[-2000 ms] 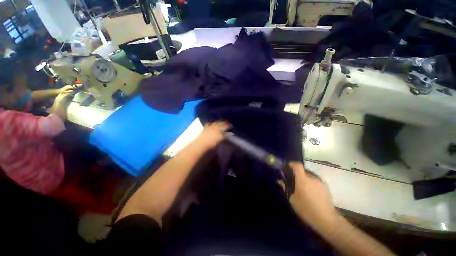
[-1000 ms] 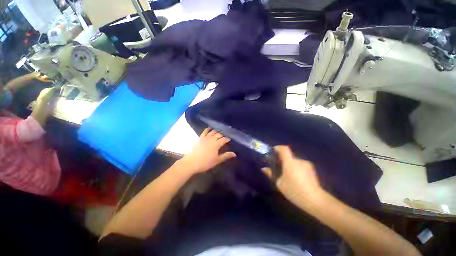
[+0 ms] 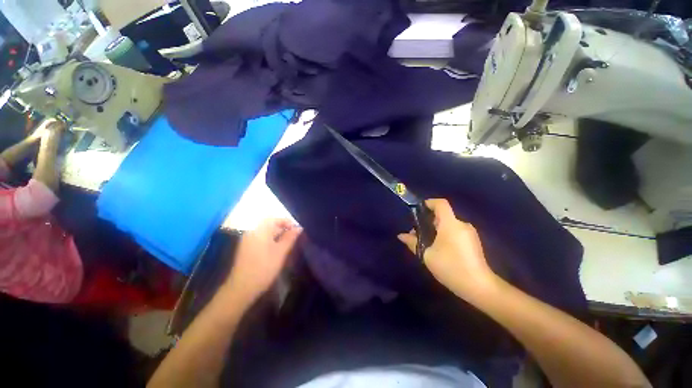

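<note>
The tailor's shears (image 3: 372, 165) have long dark blades, held close together, and a gold-coloured pivot. They point up and left over the dark navy garment piece (image 3: 470, 220), which lies spread over the table edge and lap. My right hand (image 3: 454, 246) is closed around the black handles. My left hand (image 3: 265, 254) is at the left edge of the garment piece, fingertips bent together near the cloth. Whether the fingers pinch the cloth or a thread cannot be told.
A heap of navy garment pieces (image 3: 303, 53) lies beyond, partly on a blue folded sheet (image 3: 174, 189). A sewing machine (image 3: 592, 83) stands at right, another (image 3: 95, 91) at left. A person in a pink top (image 3: 38, 242) sits at left.
The view has shifted. The garment piece is spread out further to the right. My left hand has drawn back left and down from the blades. The shears now point more steeply upward, still in my right hand.
</note>
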